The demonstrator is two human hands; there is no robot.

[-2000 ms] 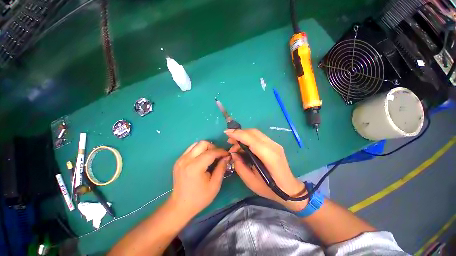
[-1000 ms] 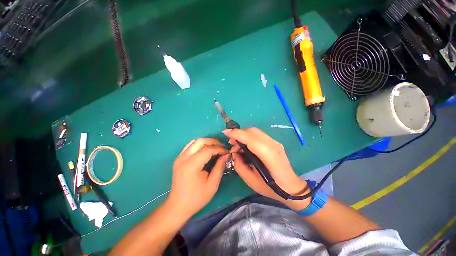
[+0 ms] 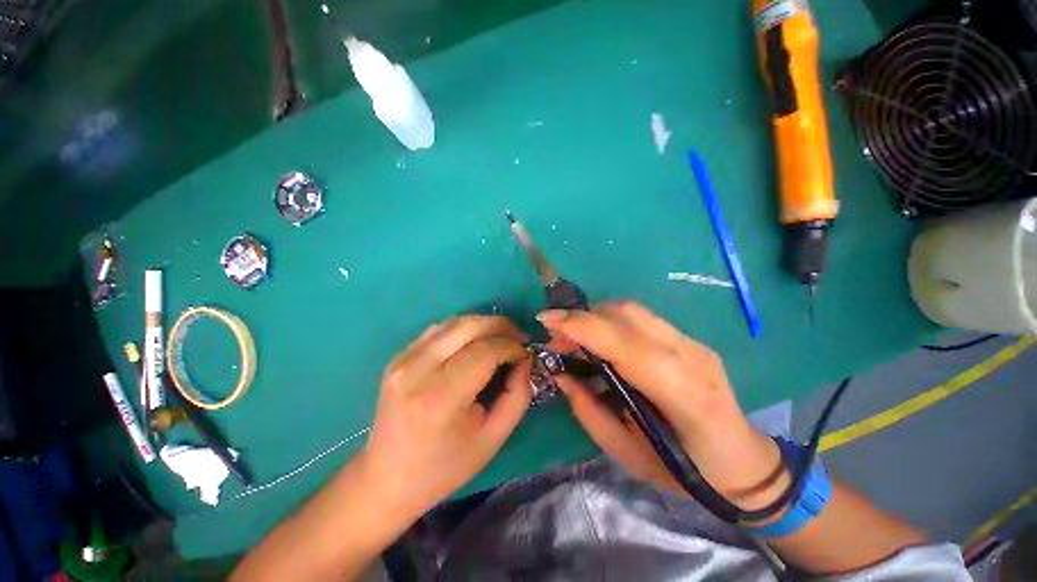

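A small round circuit board assembly [image 3: 546, 373] is held between the fingertips of both hands, partly hidden by them. My left hand [image 3: 446, 392] grips its left side. My right hand [image 3: 654, 381] touches its right side and also holds the soldering iron [image 3: 565, 294], whose long metal tip points up and away over the mat, off the assembly. Thin solder wire [image 3: 307, 464] runs across the mat to my left hand. Two more round assemblies [image 3: 299, 198] [image 3: 245, 260] lie on the green mat [image 3: 455, 250] at the left.
A white bottle [image 3: 390, 96] lies at the back. A tape roll [image 3: 213, 357], marker pens [image 3: 154, 339] and white crumpled material [image 3: 200, 471] are at left. A blue stick [image 3: 723, 242], orange electric screwdriver [image 3: 798, 114], fume fan [image 3: 943, 122] and off-white cylinder [image 3: 980, 271] are at right.
The view has moved closer, pushing the fan and cylinder toward the right edge. My fingers have shifted slightly, and more of the held assembly shows. The iron stays in my right hand.
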